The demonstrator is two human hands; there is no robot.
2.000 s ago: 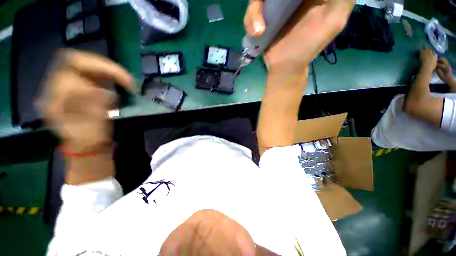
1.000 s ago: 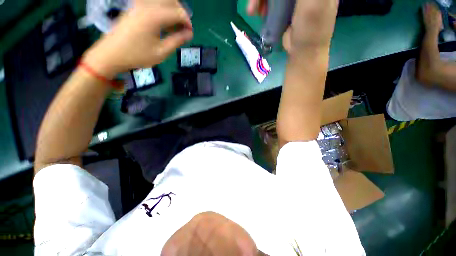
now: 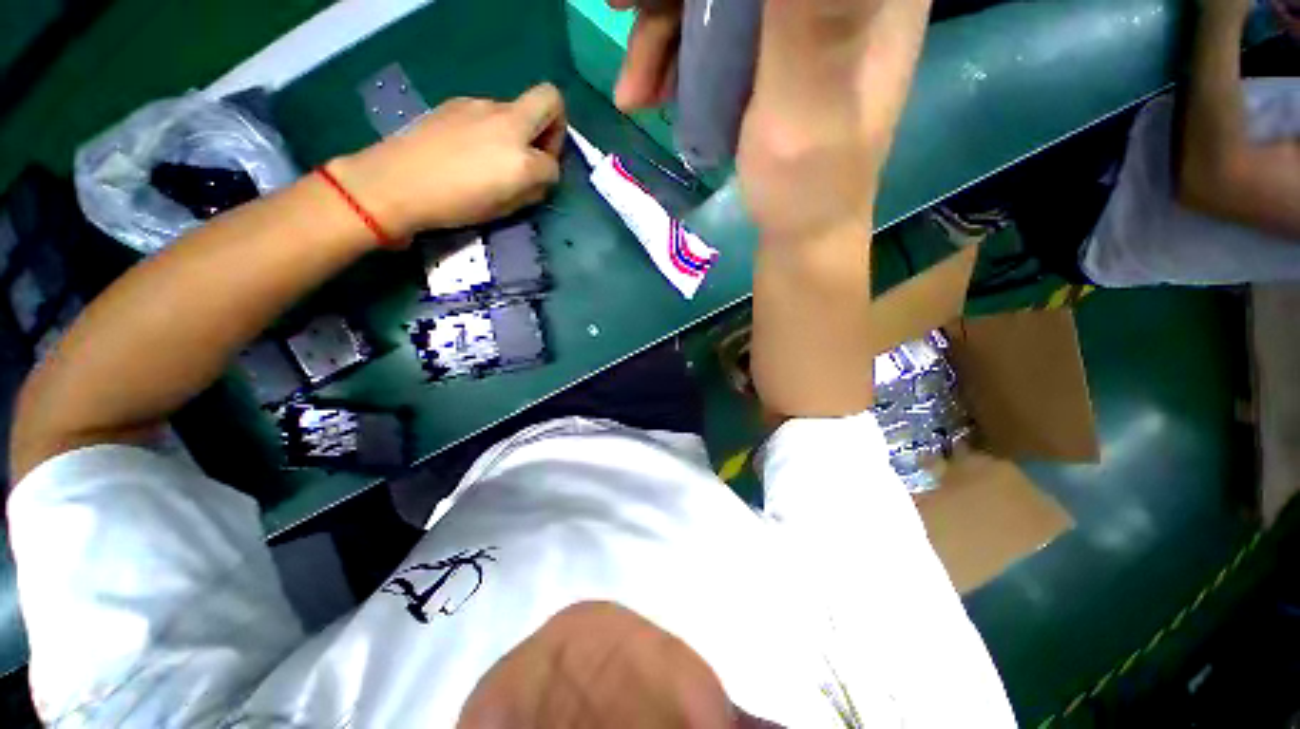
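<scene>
My left hand (image 3: 478,160) is above the bench with its fingertips pinched together beside the nozzle of a white striped tube (image 3: 659,228); whether it holds anything small is not visible. My right hand (image 3: 798,107) is at the top edge, partly cut off, closed around the thick grey electric screwdriver (image 3: 713,83), whose tip is hidden or blurred. Below my left hand, two black housings with silvery plates lie close together, an upper one (image 3: 459,268) and a lower one (image 3: 459,339). Two more housings lie to the left, one above (image 3: 325,346) and one below (image 3: 335,432).
A clear plastic bag (image 3: 121,178) with dark contents stands at the upper left. A flat grey piece (image 3: 388,100) lies beyond my left hand. A green box (image 3: 592,43) is beside the screwdriver. An open carton (image 3: 1029,392) of silvery pieces is below the bench edge. A person's arm (image 3: 1219,157) is at right.
The view has turned and shifted. My left hand has moved from the left, past the housings, to the tube's nozzle. My right hand has lifted the screwdriver away from the housings towards the green box.
</scene>
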